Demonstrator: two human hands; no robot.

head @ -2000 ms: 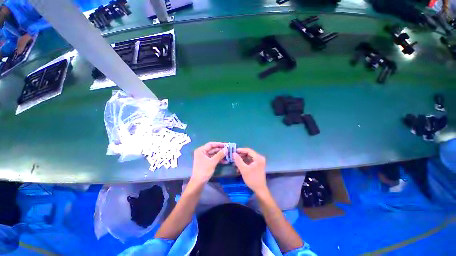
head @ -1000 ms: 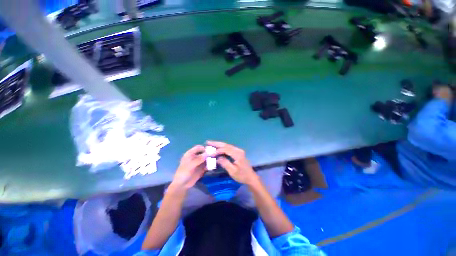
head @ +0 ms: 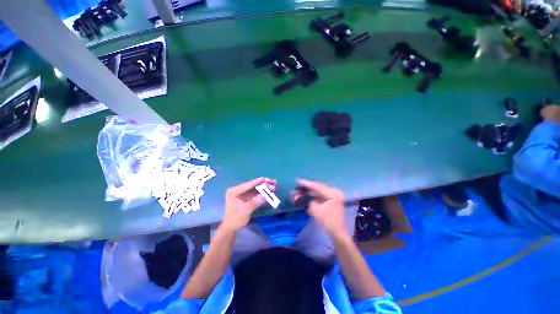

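Observation:
My left hand (head: 244, 199) holds a slotted insert plate (head: 268, 195), pale with a slot, tilted at its fingertips near the table's front edge. My right hand (head: 322, 202) is just to the right, blurred, with a dark piece between its fingers that looks like a black plastic cap (head: 301, 195). The two hands are apart. A small pile of black caps (head: 333, 127) lies on the green table beyond them. A loose heap of pale plates (head: 186, 187) lies to the left, beside a crumpled clear plastic bag (head: 132, 156).
A slanting pale post (head: 92, 67) crosses the left side. Packed black sets (head: 141, 68) lie behind it. Black bracket assemblies (head: 291, 66) stand along the far side. Below the table are a lined bag (head: 120, 270) at left and a carton (head: 396, 221) at right. A person's sleeve (head: 540, 150) shows at right.
My hands have moved apart, the pale plate in the left and a dark piece in the right. The black cap pile is smaller; its separate lower-right cap is gone. The view has shifted.

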